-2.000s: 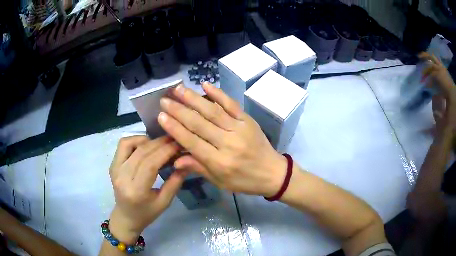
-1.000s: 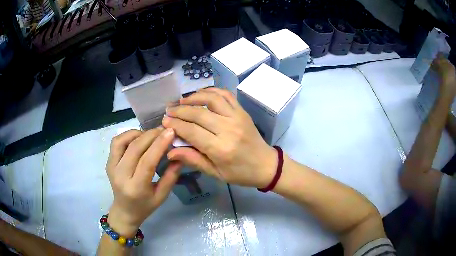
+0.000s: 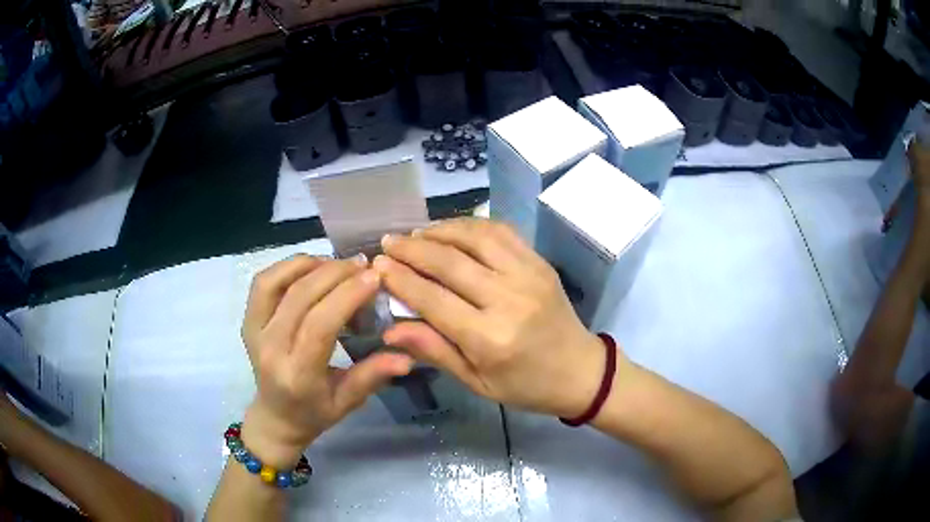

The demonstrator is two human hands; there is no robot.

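Observation:
An open retail box point(image 3: 416, 396) stands on the white tabletop in front of me, a dark device printed on its front. Its top flap point(image 3: 372, 207) stands up at the back. My left hand point(image 3: 311, 352) is at the left side of the box mouth, fingers bent over the rim. My right hand point(image 3: 489, 316) covers the right side, its fingertips meeting the left ones over the mouth. A whitish, shiny bit of wrap point(image 3: 393, 308) shows between the hands. The rest of the contents is hidden under my fingers.
Three closed cartons point(image 3: 600, 206) stand to the right of the box. Dark cups point(image 3: 306, 131) stand in rows behind, near small round parts point(image 3: 456, 147) on a white sheet. At the right edge, a person's arm point(image 3: 897, 296) holds a carton. Another forearm point(image 3: 76, 459) enters at lower left.
The view has shifted, so the scene sits further right and lower. My hands stay over the box mouth, with fingertips now close together. The neighbour's arm and carton have moved toward the right edge.

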